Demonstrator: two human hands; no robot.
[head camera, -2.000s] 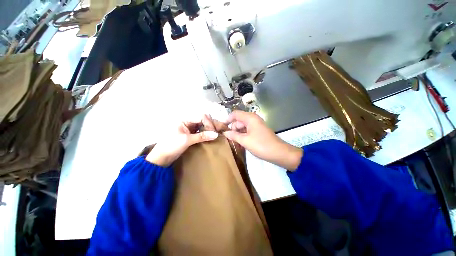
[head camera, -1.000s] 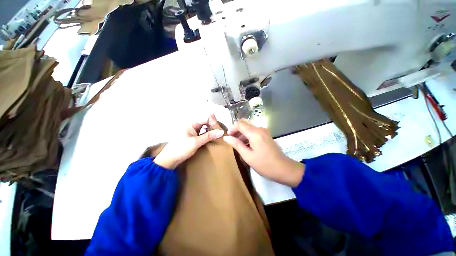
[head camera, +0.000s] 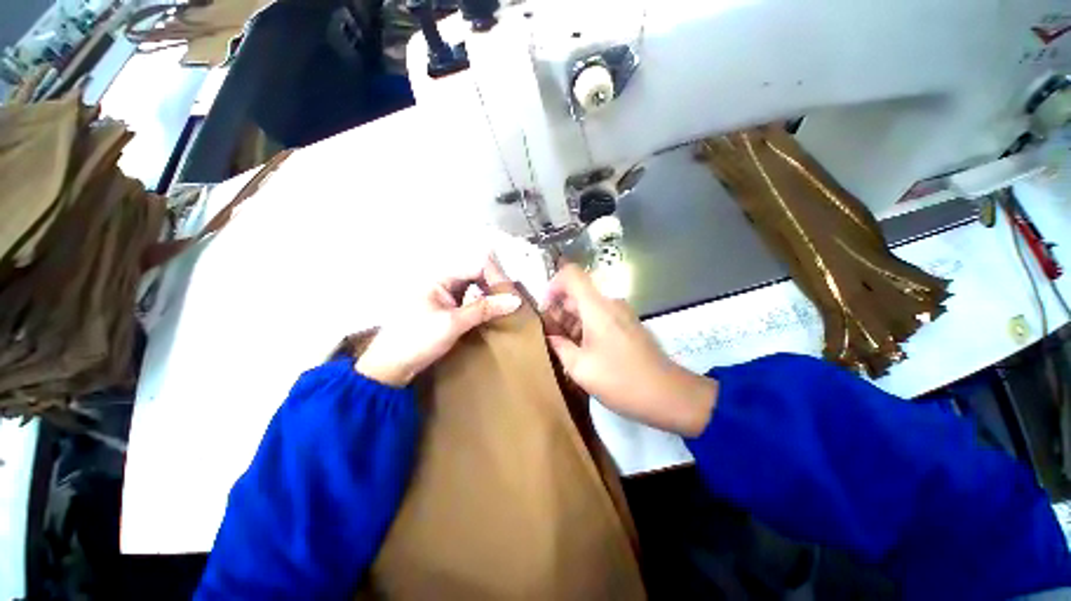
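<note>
A tan-brown fabric panel (head camera: 493, 458) hangs from the table's front edge toward me, its top end at my fingertips. My left hand (head camera: 440, 323) pinches the panel's top edge between thumb and fingers. My right hand (head camera: 611, 346) holds the panel's right edge, where a darker brown strip (head camera: 576, 405) runs down; I cannot tell if it is the zipper. Both hands are just in front of the presser foot and needle area (head camera: 552, 235), beside a bright light spot. The fingers hide the top edge.
The white sewing machine (head camera: 752, 71) spans the back right. A zipper bundle (head camera: 822, 247) with gold lines lies right of the needle. A tall stack of brown pieces (head camera: 71, 258) stands at the left. A red and black tool (head camera: 1036, 241) lies far right on the white table (head camera: 270, 305).
My right fingers have shifted slightly up toward the needle and curled at the panel's right edge. My left hand still pinches the top edge. The view has shifted slightly.
</note>
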